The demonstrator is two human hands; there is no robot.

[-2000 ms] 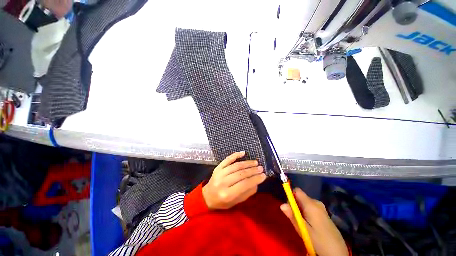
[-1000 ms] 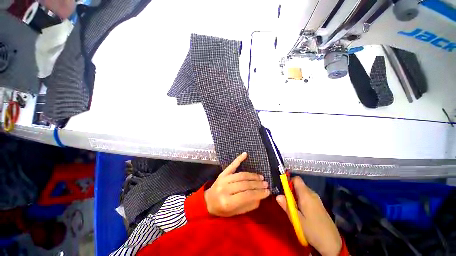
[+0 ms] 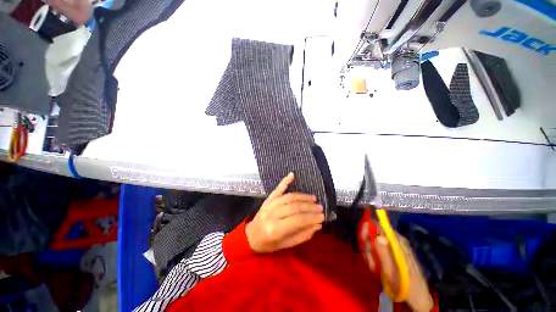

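Observation:
A long checked fabric panel (image 3: pixel 274 116) lies on the white table and runs over its front edge, with its far end folded to the left. A black facing piece (image 3: pixel 325 173) shows along its right edge. My left hand (image 3: pixel 285 219) lies flat on the panel's near end, fingers extended. My right hand (image 3: pixel 399 271) is blurred and holds the shears (image 3: pixel 390 244) by the red and yellow handles. The shears are right of the panel, apart from it, blades pointing away from me. A small dark strip shows beside the blades; I cannot tell if it is held.
The sewing machine (image 3: pixel 405 72) stands at the upper right. Small black and checked pieces (image 3: pixel 464 100) lie under its arm. Checked pieces (image 3: pixel 88 109) lie at left, near other scissors (image 3: pixel 18 143). A blue bin (image 3: pixel 137 250) is below the table. Another person's hand (image 3: pixel 74 9) shows at upper left.
The shears have moved right, away from the panel's black edge, and their blades now point up and slightly left. My left hand and the panel's near end have shifted slightly.

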